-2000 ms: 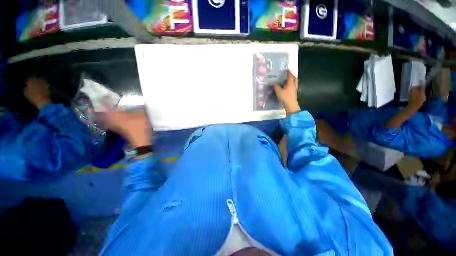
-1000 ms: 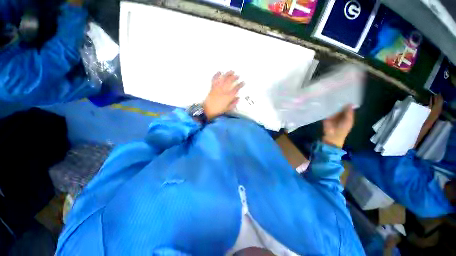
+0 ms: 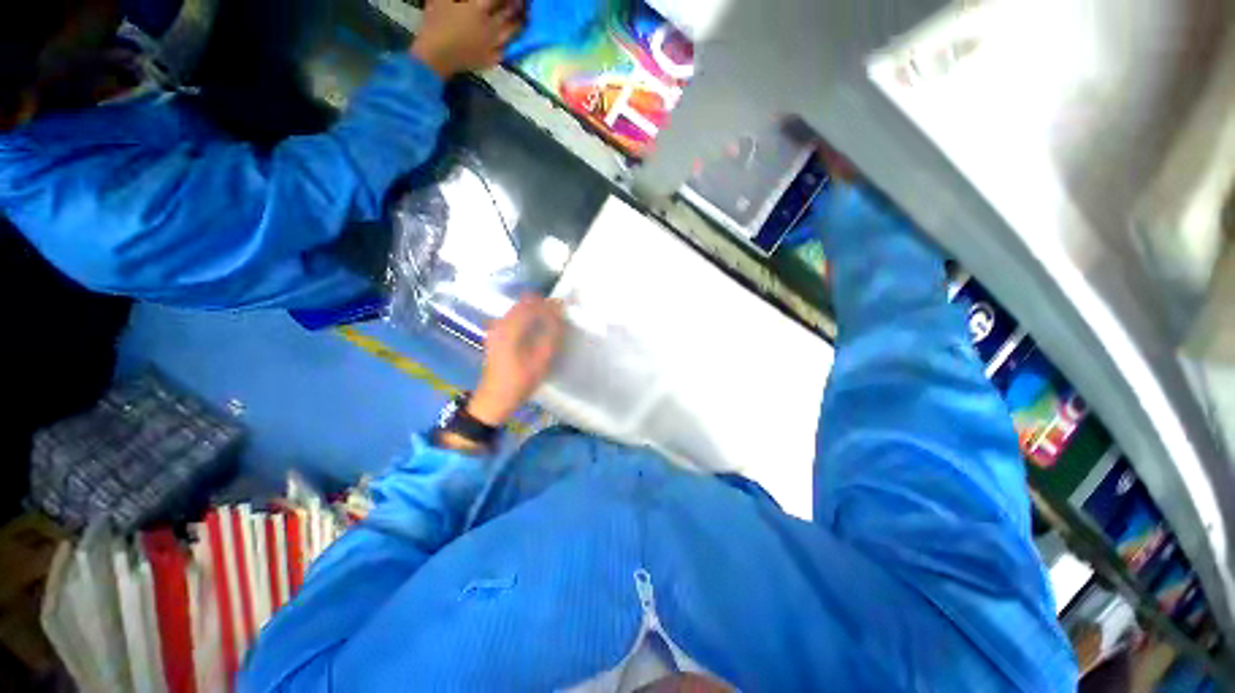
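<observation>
The white foam tray [image 3: 731, 359] lies slanted on the bench in front of me. A faint grey, semi-clear patch shows on its left part. My left hand [image 3: 522, 355] is at the tray's left end, blurred, its grip unclear. My right arm reaches forward over the tray's right side. My right hand [image 3: 822, 152] is dark and partly hidden by the shelf edge. Its fingers are at the right edge of a grey tablet in film [image 3: 742, 179], which is over a pale-rimmed box on the conveyor. A navy panel shows beside it.
Rainbow box lids [image 3: 630, 81] and navy panels [image 3: 982, 318] line the conveyor. A white shelf [image 3: 1070, 271] overhangs at right. A neighbour's blue sleeve [image 3: 312, 203] and clear bags [image 3: 454, 251] are at left. Red and white foam trays [image 3: 217, 582] and grey packs [image 3: 136, 447] stand lower left.
The view has turned. My right hand has carried the tablet from above the tray to a box on the conveyor. My left hand has moved from the tray's middle to its left end.
</observation>
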